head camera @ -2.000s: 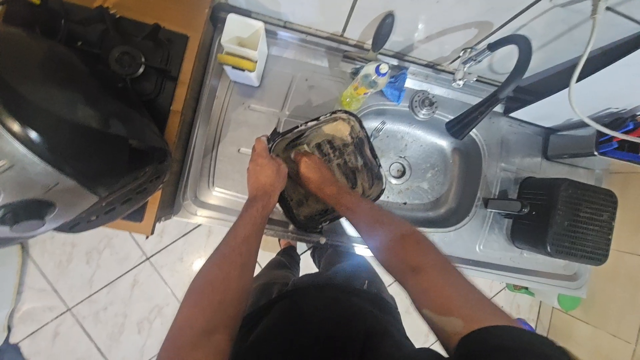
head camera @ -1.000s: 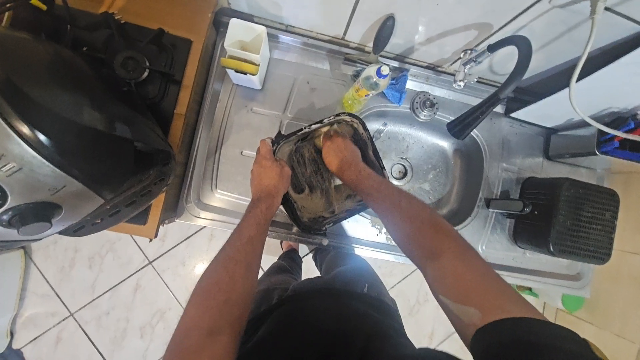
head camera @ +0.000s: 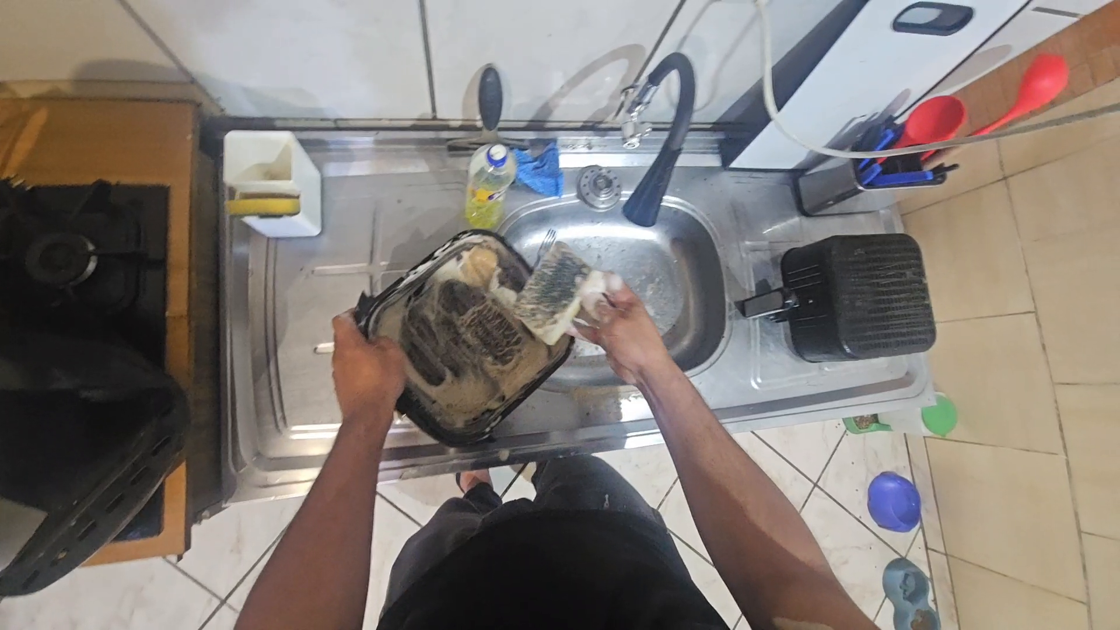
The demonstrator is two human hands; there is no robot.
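My left hand grips the left rim of a black rectangular pan, tilted over the left edge of the sink basin. Brownish suds and dark smears coat the inside of the pan. In my right hand is a sponge, its dark, dirty face showing, held at the pan's upper right rim. Suds cover my right fingers. A fork lies by the basin's edge, partly hidden behind the sponge. The stainless steel basin lies to the right of the pan.
Behind the pan stand a dish soap bottle and a blue cloth. The black faucet bends over the basin. A ribbed black basket with a handle is at right, a utensil holder behind it. A white caddy sits at left.
My right hand, inside the pan in the earlier frames, has come out to its right side with the sponge now visible. My left hand still holds the pan's left edge. The view has shifted.
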